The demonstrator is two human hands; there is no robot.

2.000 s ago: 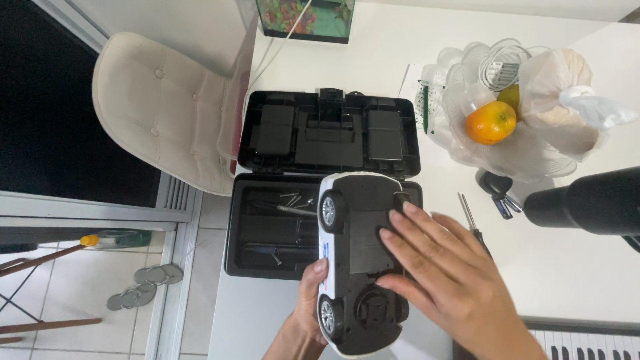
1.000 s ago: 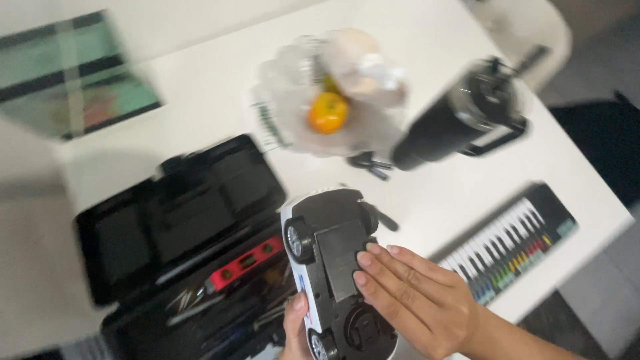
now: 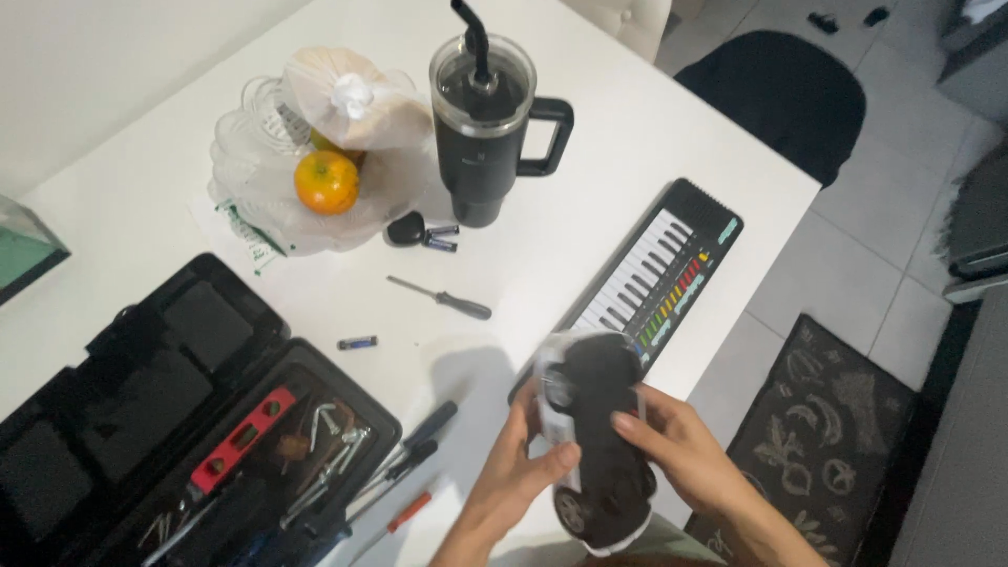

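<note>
A white toy car with a black underside is held up over the table's front edge, its bottom facing me, slightly blurred. My left hand grips its left side, the thumb on the edge near a wheel. On the other side my right hand holds it, with the thumb resting on the underside. Left of the car lie a screwdriver with a dark handle, a small battery cell, and, farther back, more cells beside a black oval object.
An open black toolbox with a red level and screws stands at left. Several screwdrivers lie beside it. Behind are a black tumbler, an orange fruit on a clear dish, and a toy keyboard.
My right hand has moved from lying flat across the car's underside to gripping its right side. The view has swung strongly toward the right of the table.
</note>
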